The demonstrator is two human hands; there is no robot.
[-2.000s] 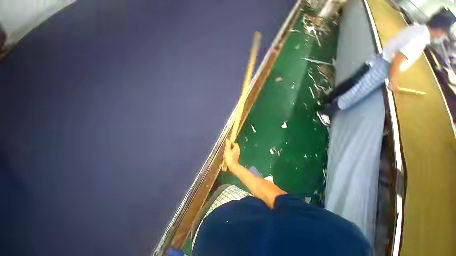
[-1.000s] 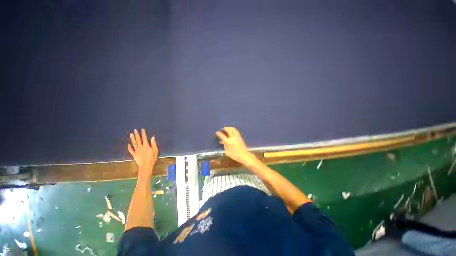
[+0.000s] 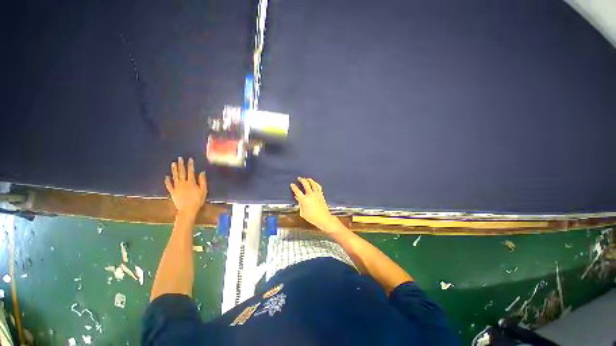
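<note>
Navy fabric covers the table. My left hand lies flat, fingers spread, on the cloth near the edge. My right hand rests on the cloth edge to the right, fingers slightly bent, holding nothing. Between and beyond them, a blurred cutting device with red, white and yellowish parts sits on the cloth. A thin pale line runs from it to the far side. A white-silver metal rail with blue end pieces stands out from the near edge, between my forearms.
A long yellowish wooden stick lies along the brown table edge at the right. Pale scraps lie on the green floor. Part of a dark shoe or leg and grey cloth show at the lower right.
The view has turned from along the table to facing it. The stick has left my hand and lies on the edge. The device and pale line have appeared on the cloth; both hands stay near the edge.
</note>
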